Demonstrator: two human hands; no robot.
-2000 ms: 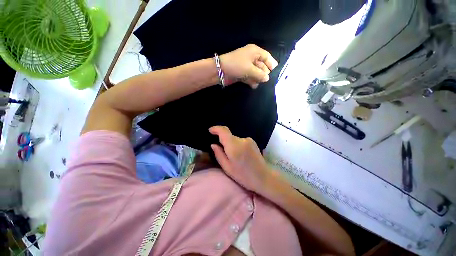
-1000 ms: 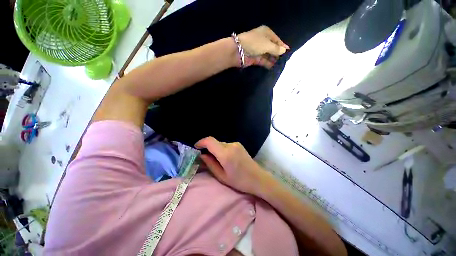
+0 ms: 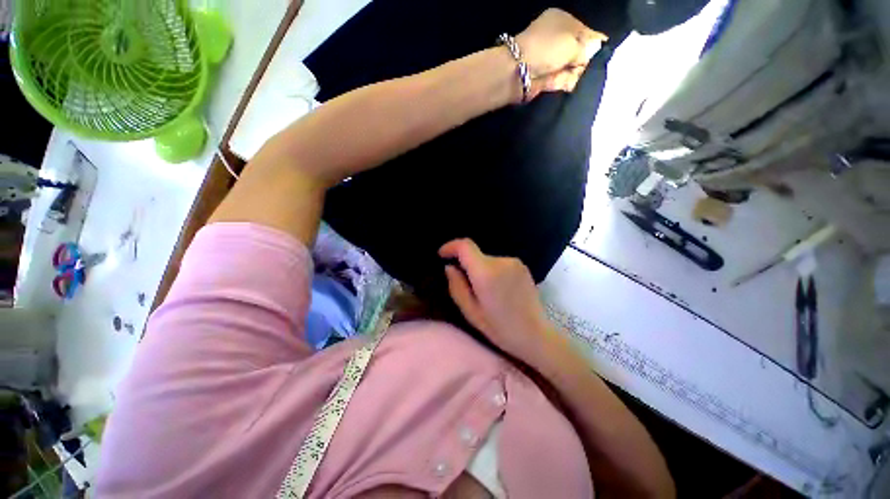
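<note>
The black garment (image 3: 468,185) lies across my lap and onto the white sewing table, with its right edge beside the machine. My left hand (image 3: 561,54), with a bracelet at the wrist, is closed on the garment near its upper right edge, and folds run down from the fingers. My right hand (image 3: 493,292) is at the garment's lower edge near my body, with thumb and forefinger curled. A bit of dark material shows between these fingers; I cannot tell whether they grip it.
The off-white sewing machine (image 3: 781,107) stands at upper right. Black snips (image 3: 673,237), a pale-handled tool (image 3: 788,255) and narrow dark snips (image 3: 806,326) lie on its table. A printed ruler (image 3: 664,375) runs along the front edge. A green fan (image 3: 117,58) and scissors (image 3: 68,270) are left.
My left hand has moved up and right with the garment, whose edge is now pulled into folds. My right hand has moved slightly right from beside the bag at my lap onto the cloth.
</note>
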